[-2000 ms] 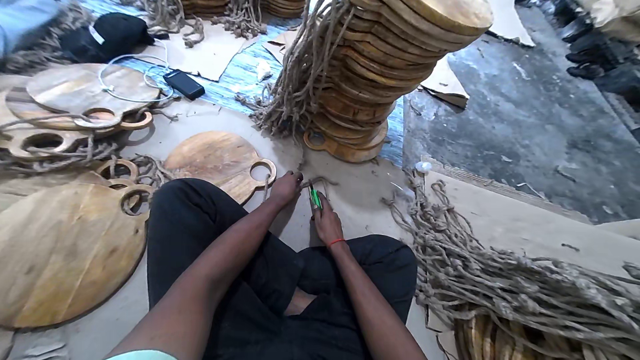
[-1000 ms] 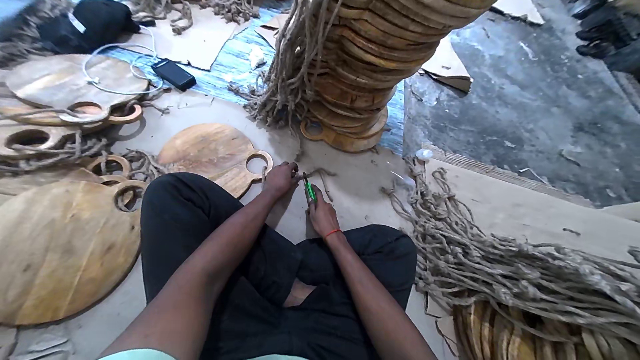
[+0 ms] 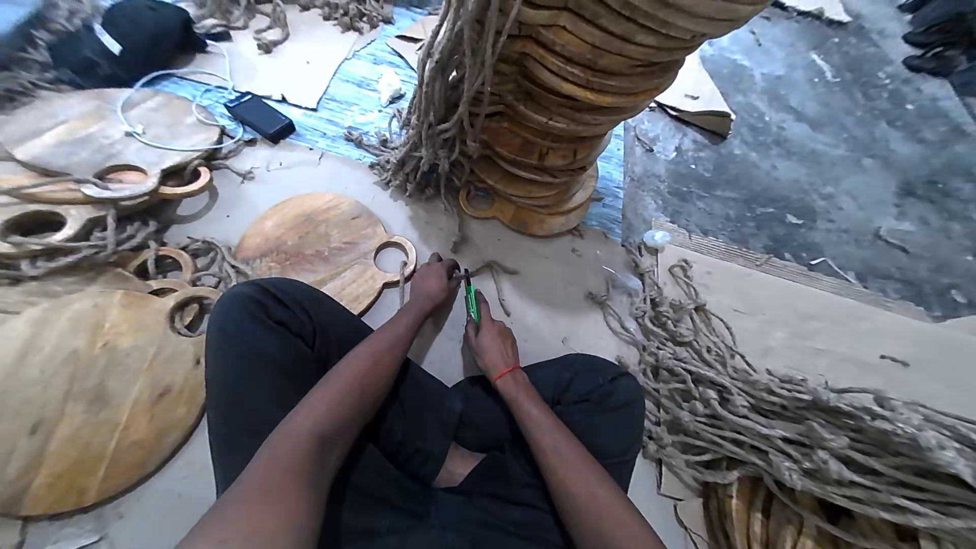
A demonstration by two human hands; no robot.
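My left hand is closed on a length of brown rope, whose loose ends lie on the cardboard beyond the fingers. In my right hand is a green-handled cutter, upright, with its dark tip beside the rope at my left fingers. Just left of my hands a round wooden board lies flat, and a rope hangs at the ring-shaped handle. Whether the tip touches the rope is hard to tell.
A tall stack of wooden boards with hanging ropes stands ahead. More round boards lie at left, below a black phone-like device with a white cable and a black bag. Knotted ropes cover boards at right.
My hands have stayed close together with the rope and the green cutter between them. No object has plainly been let go or taken up.
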